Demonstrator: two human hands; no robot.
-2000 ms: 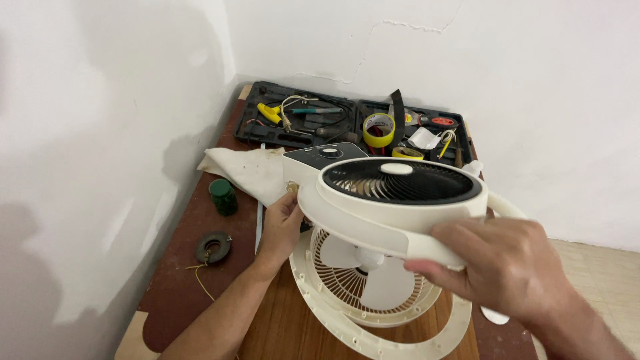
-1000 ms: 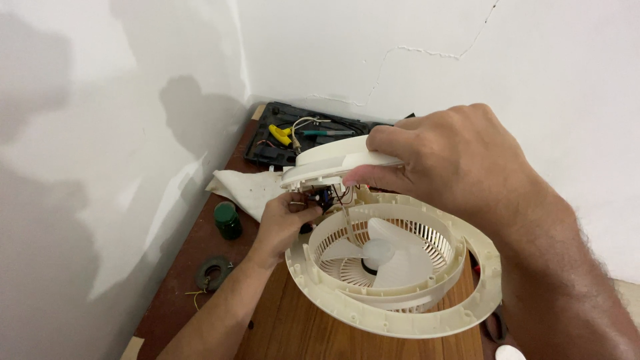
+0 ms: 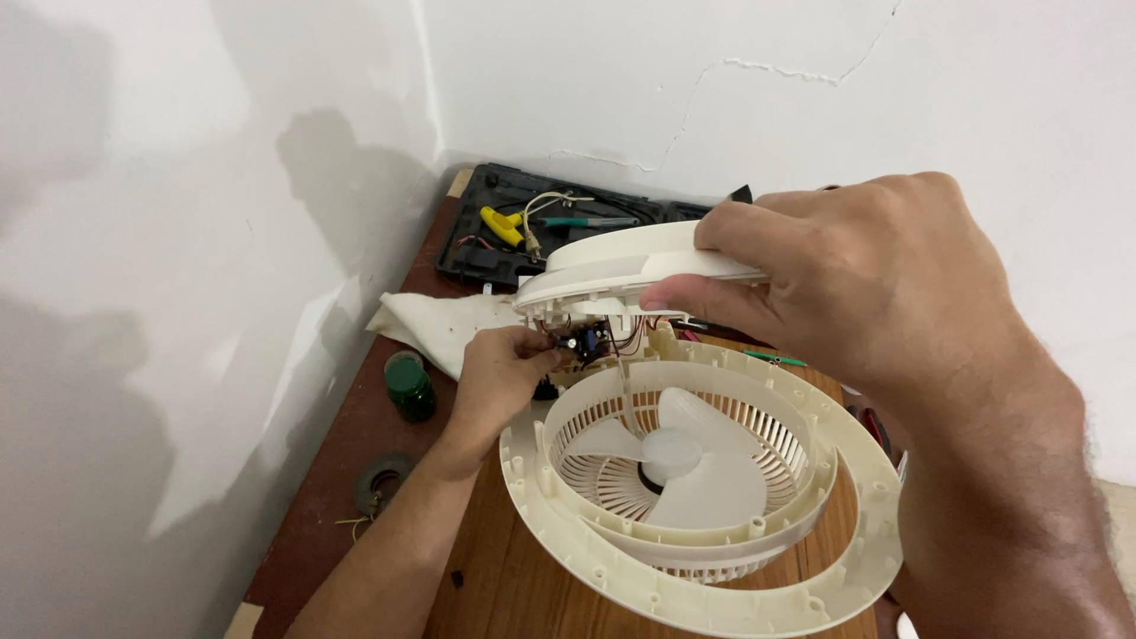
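Observation:
My right hand (image 3: 852,266) grips the edge of the fan's white plastic front cover (image 3: 621,262), thumb below and fingers above, and holds it raised and tilted. Under the cover's left side, my left hand (image 3: 510,368) pinches the edge of a small circuit board (image 3: 589,343) with dark parts and thin wires. The open rear housing (image 3: 865,568) of the fan, cream plastic with a ring-shaped rim, lies below on the wooden surface. White fan blades (image 3: 710,470) sit in its round slotted grille. The wires' far ends are partly hidden by the cover.
Behind is an open black tool case (image 3: 461,222) with a yellow-handled tool (image 3: 503,225) and cables. A white cloth (image 3: 435,324), a green-lidded jar (image 3: 409,388) and a dark ring-shaped roll (image 3: 382,479) lie left. A green tool (image 3: 775,358) rests behind the housing; walls stand left and behind.
My right hand has lifted and tilted the front cover, so its underside with the board and wires shows. My left hand has moved from the cover's left side to the board beneath.

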